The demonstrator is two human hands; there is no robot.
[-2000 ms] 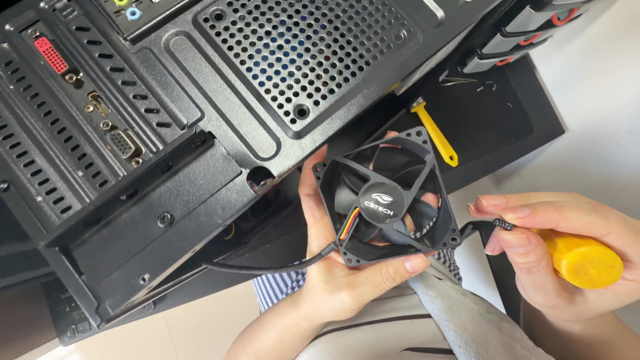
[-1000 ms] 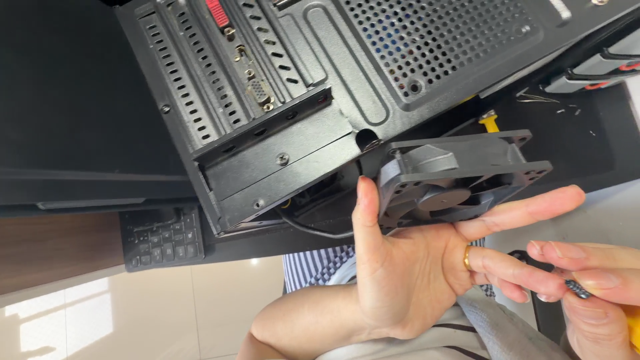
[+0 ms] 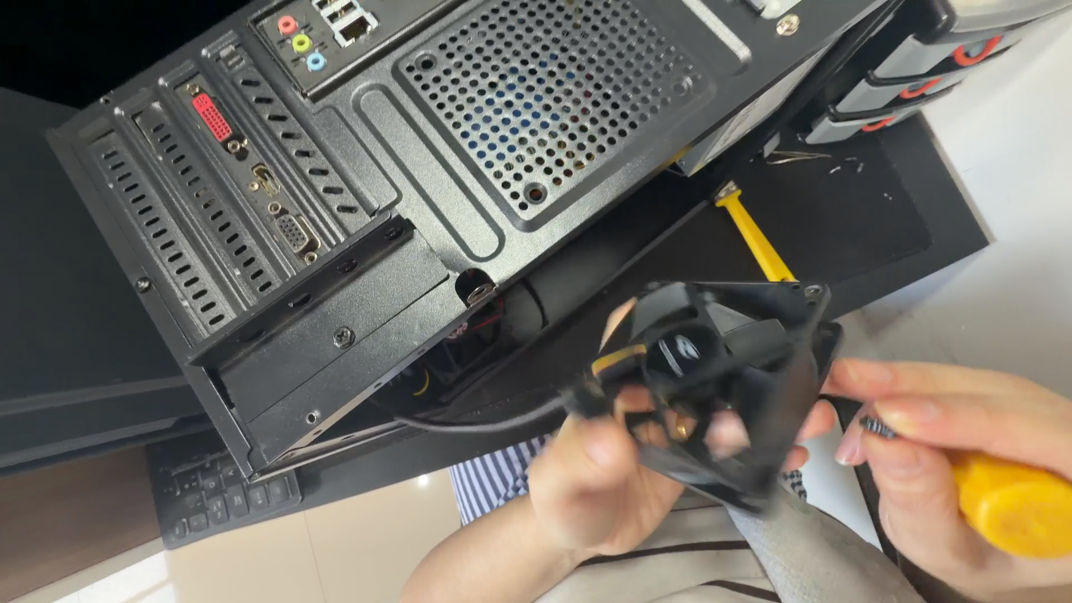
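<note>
A black computer case fan (image 3: pixel 695 377), blurred by motion, rests in my left hand (image 3: pixel 595 477), its label side up and its cable running left to the case. My right hand (image 3: pixel 930 444) pinches a small dark screw (image 3: pixel 878 428) between thumb and finger, and also holds a yellow-handled screwdriver (image 3: pixel 1013 502), whose shaft is mostly hidden. Its fingertips are close to the fan's right edge. Above the fan is the back of a black PC case (image 3: pixel 435 193) with a perforated fan grille (image 3: pixel 553 100).
A yellow-handled tool (image 3: pixel 754 234) lies on the black desk surface (image 3: pixel 871 201), near cable ties or thin strips. Small drawers with red pulls (image 3: pixel 913 88) stand at the upper right. A keyboard (image 3: pixel 226 494) lies below the case at the left.
My left hand has turned the fan from its edge-on pose of a second ago, so its label side shows again. My right hand still holds the screw and screwdriver.
</note>
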